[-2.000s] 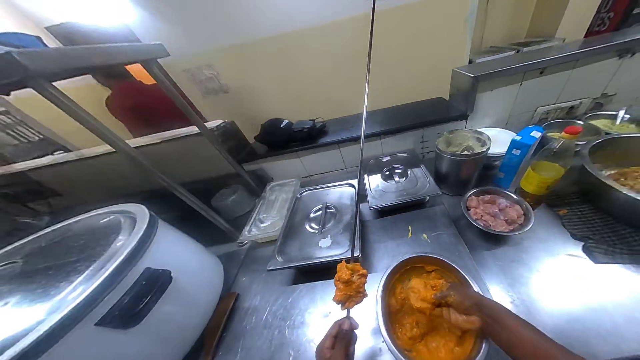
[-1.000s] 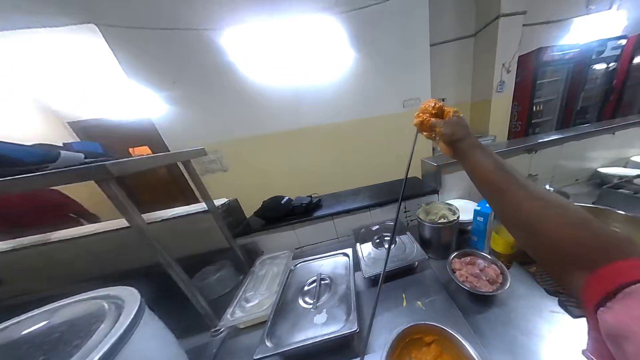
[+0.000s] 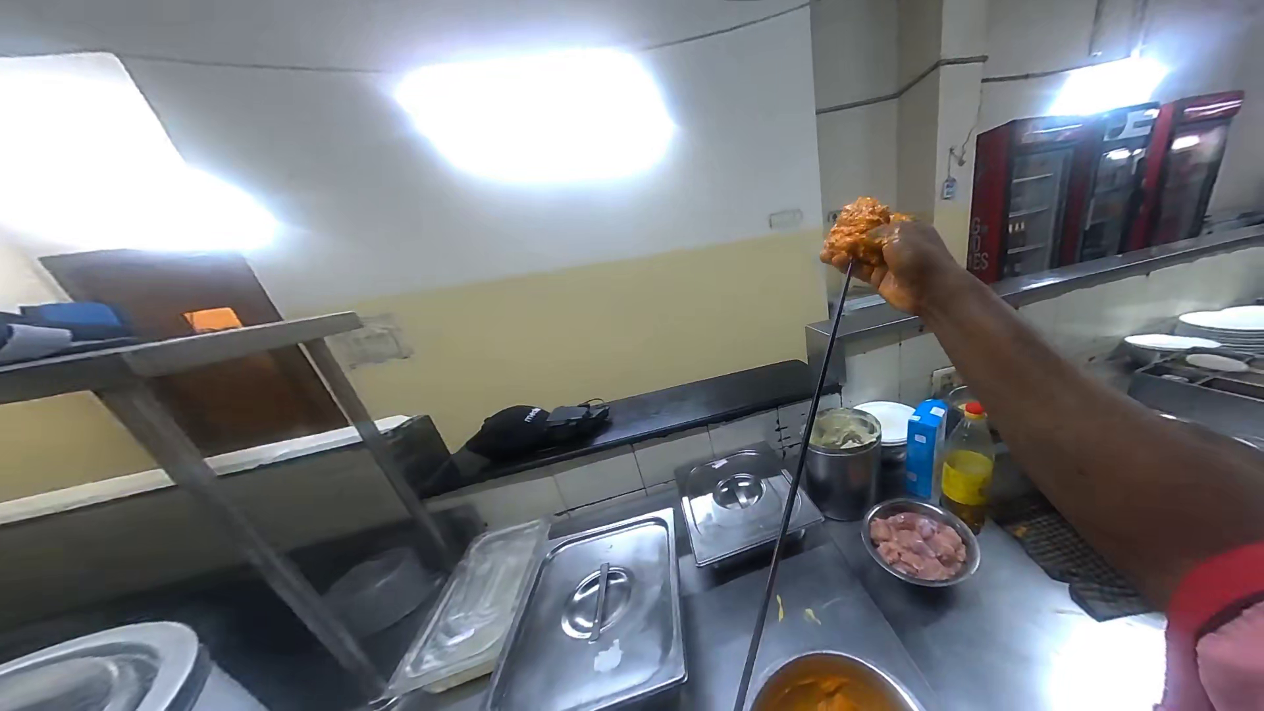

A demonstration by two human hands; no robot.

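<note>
High at the right, my right hand [image 3: 904, 259] grips orange marinated meat pieces [image 3: 857, 229] around the upper end of a long thin metal skewer [image 3: 815, 405]. The skewer slants down to the bottom edge, just left of a steel bowl [image 3: 869, 668] with orange marinade and meat. My left hand is out of view. Pale raw meat [image 3: 918, 545] fills a smaller steel bowl [image 3: 972, 565] on the steel counter [image 3: 997, 632].
Lidded steel pans [image 3: 632, 657], [image 3: 741, 518] and a plastic-lidded container [image 3: 484, 602] stand left of the skewer. A steel pot [image 3: 842, 479], a blue carton [image 3: 924, 449] and an oil bottle [image 3: 968, 474] stand behind the raw meat. A steel shelf frame [image 3: 197, 474] rises at left.
My right hand has risen from the marinade bowl to the skewer's upper end, with orange meat in it. My left hand, at the skewer's lower part two seconds ago, has left the view. The view has tilted up.
</note>
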